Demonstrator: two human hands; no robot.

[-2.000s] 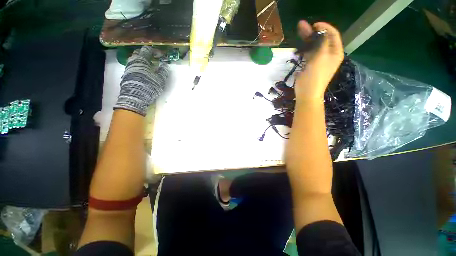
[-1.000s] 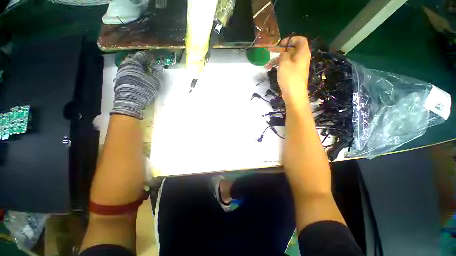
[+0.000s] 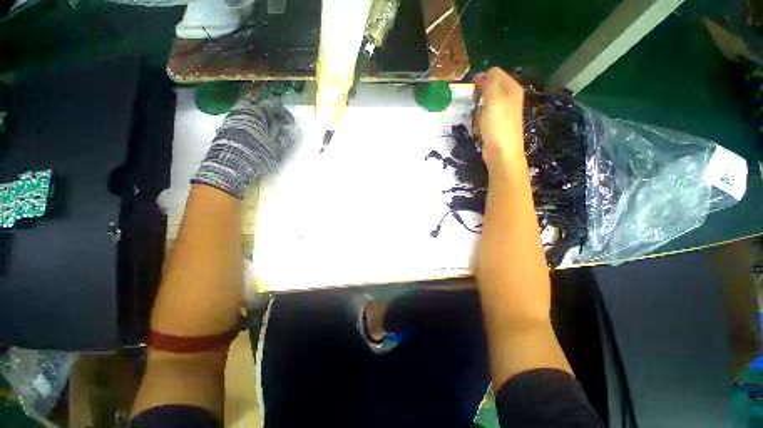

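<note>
My left hand [image 3: 248, 144], in a grey-and-black knit glove, is at the upper left of the white sheet [image 3: 360, 217], its fingers near the shelf edge. A small green circuit board [image 3: 287, 87] shows in part at its fingertips; the grip is hidden. My bare right hand [image 3: 500, 104] is at the upper edge of the black cable pile [image 3: 548, 159], fingers bent together; what they hold is too small to tell. The pale-yellow wrapped tool [image 3: 335, 79] points its dark tip down between my hands.
A brown-edged shelf [image 3: 401, 77] lies ahead, with green discs [image 3: 432, 96] below its edge. A clear plastic bag [image 3: 648, 188] is right of the cables. Green boards [image 3: 25, 199] lie on the black surface [image 3: 75, 276] at left. A pale bar [image 3: 615, 46] slants at upper right.
My right hand has come down and left from its raised place to the cable pile's upper edge. My gloved left hand has turned and shifted slightly right since one second ago.
</note>
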